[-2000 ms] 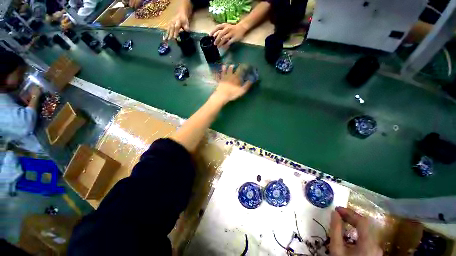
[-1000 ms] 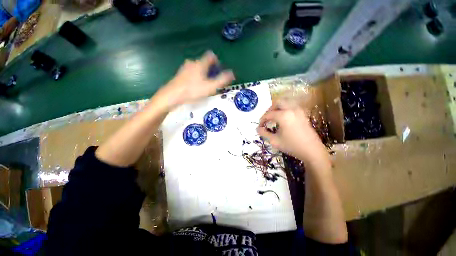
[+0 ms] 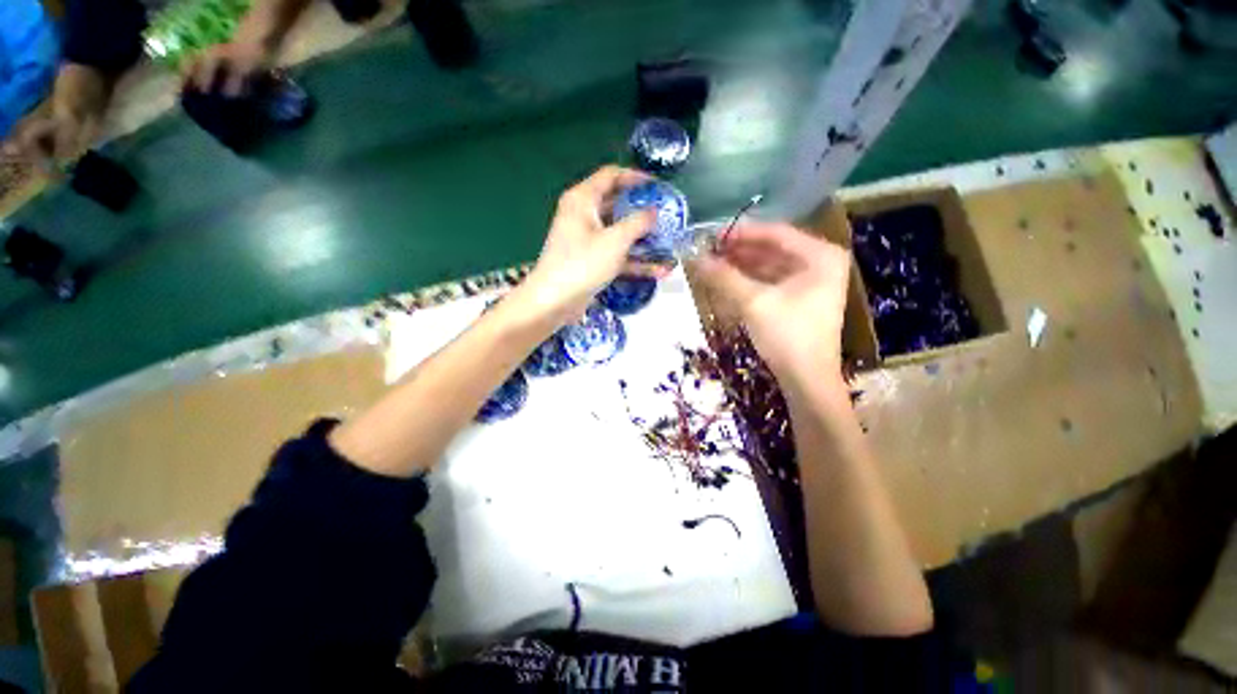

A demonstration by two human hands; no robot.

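My left hand [image 3: 586, 247] holds a round blue circuit board [image 3: 651, 220] upright above the back edge of the white work sheet [image 3: 583, 475]. My right hand [image 3: 780, 278] is just right of the board, fingertips pinching a thin wired component [image 3: 741, 217] with a small dark end; a pale cable shows between the hands. Several more circuit boards [image 3: 593, 335] lie on the sheet below my left hand, one partly hidden by it. A loose tangle of red and black lead wires [image 3: 695, 427] lies on the sheet's right side.
A cardboard box [image 3: 988, 274] of dark parts stands right of my right hand, beside a slanting white post [image 3: 868, 95]. The green conveyor belt [image 3: 407, 176] beyond carries black housings [image 3: 672, 90] and board assemblies [image 3: 661, 143]. Another worker's hands [image 3: 231, 65] are at the upper left.
My left hand has come back from the belt and now holds a board. My right hand has moved from the wire pile up beside it with a wire. More boards lie on the sheet.
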